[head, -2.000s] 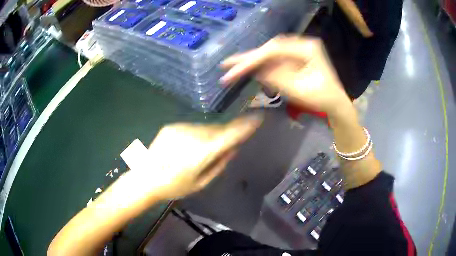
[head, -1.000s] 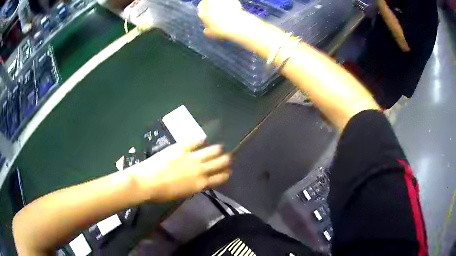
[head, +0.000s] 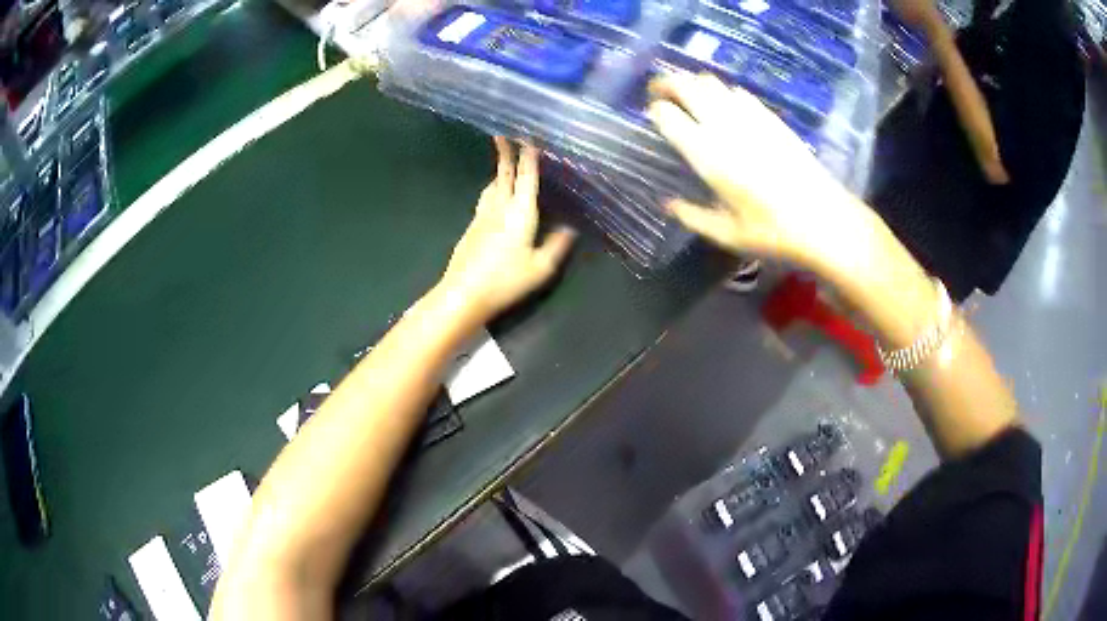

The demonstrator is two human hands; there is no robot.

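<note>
A thick stack of clear trays [head: 571, 134] stands at the top centre, with blue keypad phones [head: 510, 46] in its top tray. My left hand [head: 500, 243] is at the stack's near side, fingers apart and fingertips against its lower edge. My right hand [head: 759, 182] is on the stack's near right part, fingers over the top and thumb down the side. Whether the fingertips reach under any tray is hidden.
White cards [head: 481, 370] and black batteries lie on the green mat [head: 243, 267], partly behind my left forearm. A dark phone lies far left. Trayed phones [head: 79, 200] are beyond the pale edge. Dark trayed parts [head: 783, 516] and a red stool [head: 819, 322] are below. A person stands upper right.
My left hand has moved from the batteries up to the stack's near side. My right hand has moved from the stack's top left to its near right part.
</note>
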